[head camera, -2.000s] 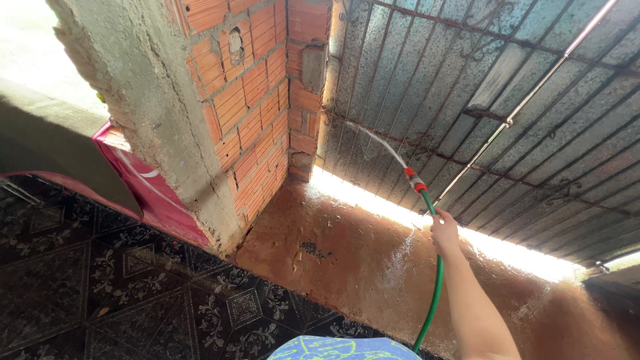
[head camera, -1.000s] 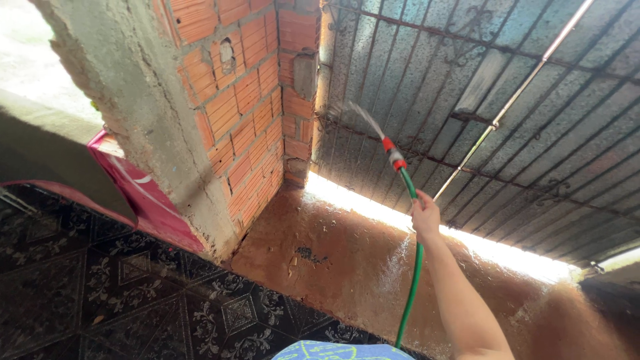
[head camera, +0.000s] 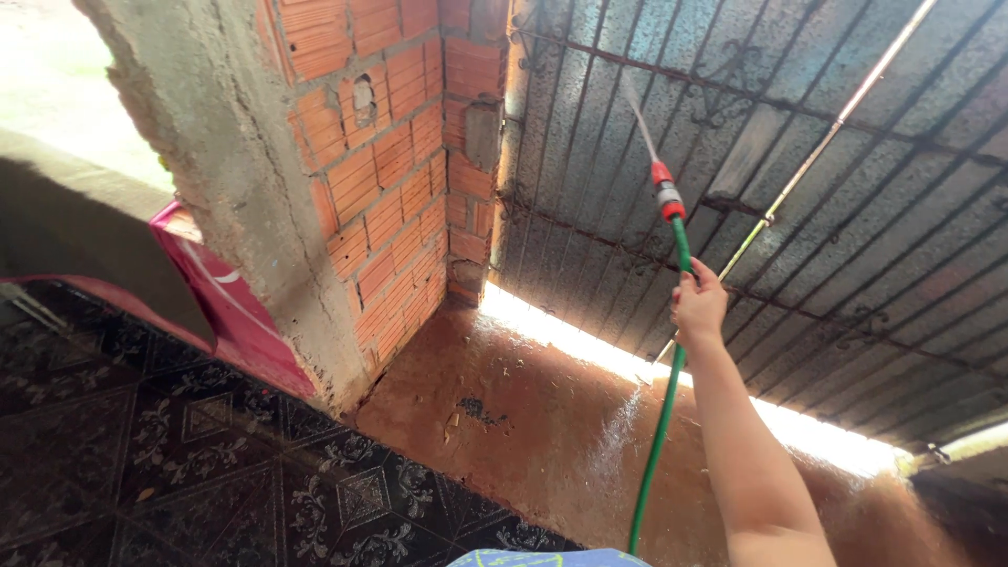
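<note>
My right hand (head camera: 699, 305) grips a green garden hose (head camera: 660, 441) just below its red and grey spray nozzle (head camera: 667, 191). From the nozzle tip a jet of water (head camera: 639, 114) shoots up and slightly left at a metal gate (head camera: 583, 157) of corrugated-looking sheet behind dark bars. Below the hand the hose hangs down past the frame's lower edge. A long thin pole or rod (head camera: 819, 150) slants across the gate, behind my hand. My left hand does not show.
A hollow-brick wall (head camera: 394, 189) and a cracked concrete pillar (head camera: 260, 197) stand left of the gate. Pink plastic or fabric sheeting (head camera: 236, 315) lies against the pillar's base. Dark patterned tiles (head camera: 236, 472) border the wet reddish floor (head camera: 512, 441). Bright light comes through the gap under the gate.
My right hand has moved the nozzle to the left and up across the gate since the earliest frame. The jet, which pointed further left earlier, now points more steeply upward.
</note>
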